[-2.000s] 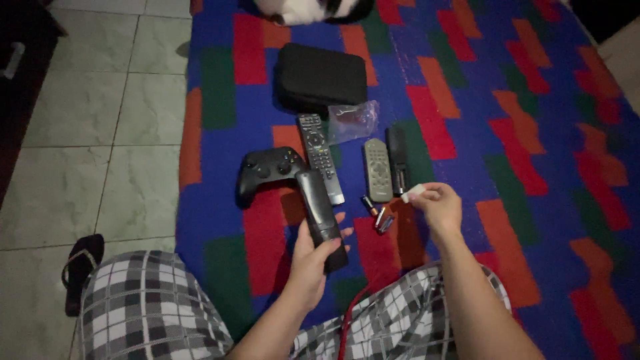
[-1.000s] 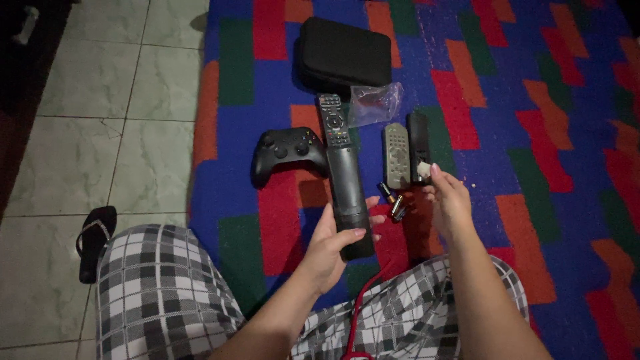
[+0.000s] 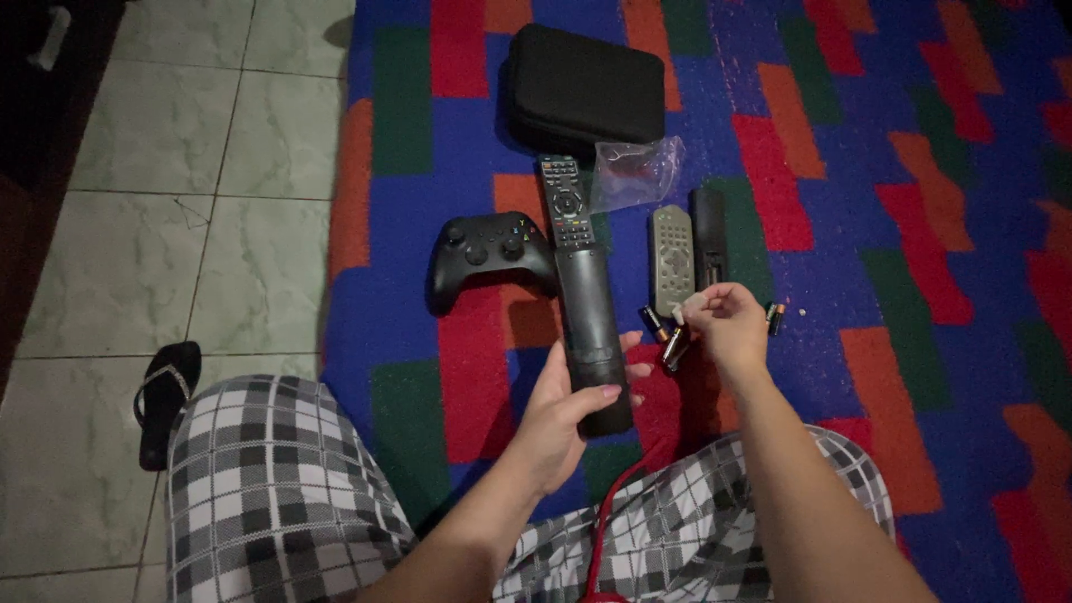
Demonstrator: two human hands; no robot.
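My left hand (image 3: 561, 410) grips a long black remote control (image 3: 589, 310), its back facing up. The far end of it meets a button-side-up remote control (image 3: 565, 201). Between thumb and fingers, my right hand (image 3: 724, 327) pinches a small whitish piece (image 3: 688, 306), perhaps cloth or tissue. Just beyond that hand lie a grey remote control (image 3: 672, 260) and a black remote control (image 3: 709, 234) with its battery compartment uncovered. Loose batteries (image 3: 653, 323) lie left of my right hand, and another battery (image 3: 777, 318) lies to its right. A black game controller (image 3: 490, 255) rests left of the held remote.
A black zippered case (image 3: 586, 88) and a clear plastic bag (image 3: 641, 172) lie farther back on the patterned blanket (image 3: 402, 209). A red cord (image 3: 605, 519) runs between my legs. On the tiled floor at left is a flip-flop (image 3: 167, 402).
My right hand has moved off the uncovered black remote, where it was one second ago, toward the near end of the grey one. My left hand keeps its grip on the long black remote.
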